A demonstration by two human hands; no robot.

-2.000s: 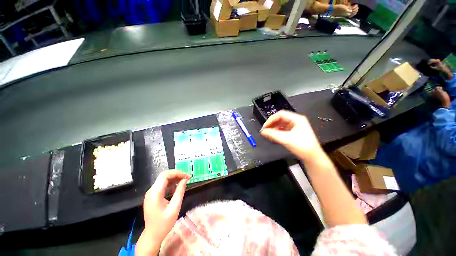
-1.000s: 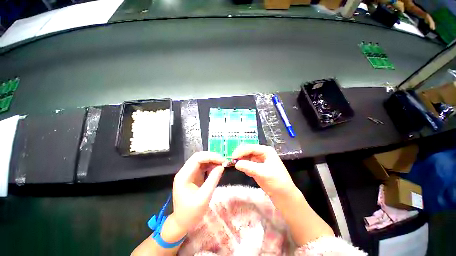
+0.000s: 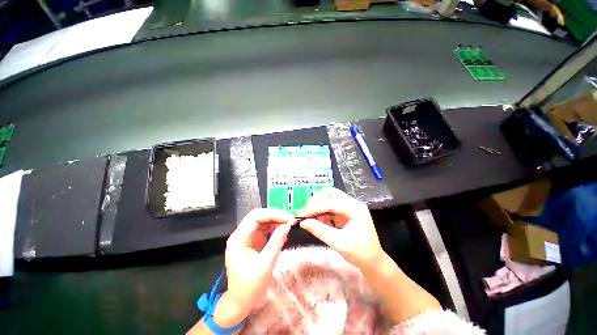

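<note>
My left hand [image 3: 254, 252], with a blue wrist strap [image 3: 213, 313], and my right hand [image 3: 347, 228] meet fingertip to fingertip in front of the near edge of the green PCB panel [image 3: 300, 171]. A tiny dark component [image 3: 298, 221] is pinched between the fingertips of both hands; whether a small pale part is joined to it is too small to tell. The panel lies flat on the black work mat [image 3: 226, 226], its near edge partly hidden by my fingers. Small dark marks run across its middle.
The left parts bin [image 3: 152, 183] holds cream parts. The blue marker pen [image 3: 366, 152] and the right parts bin [image 3: 399, 141] with dark leaded parts lie right of the panel. The conveyor belt [image 3: 262, 75] behind carries another green panel [image 3: 480, 64]. Cardboard boxes [image 3: 533, 242] stand at lower right.
Since two seconds ago my right hand has come from beside the right bin to meet my left hand at the panel's near edge. Over the last second the hands have barely moved.
</note>
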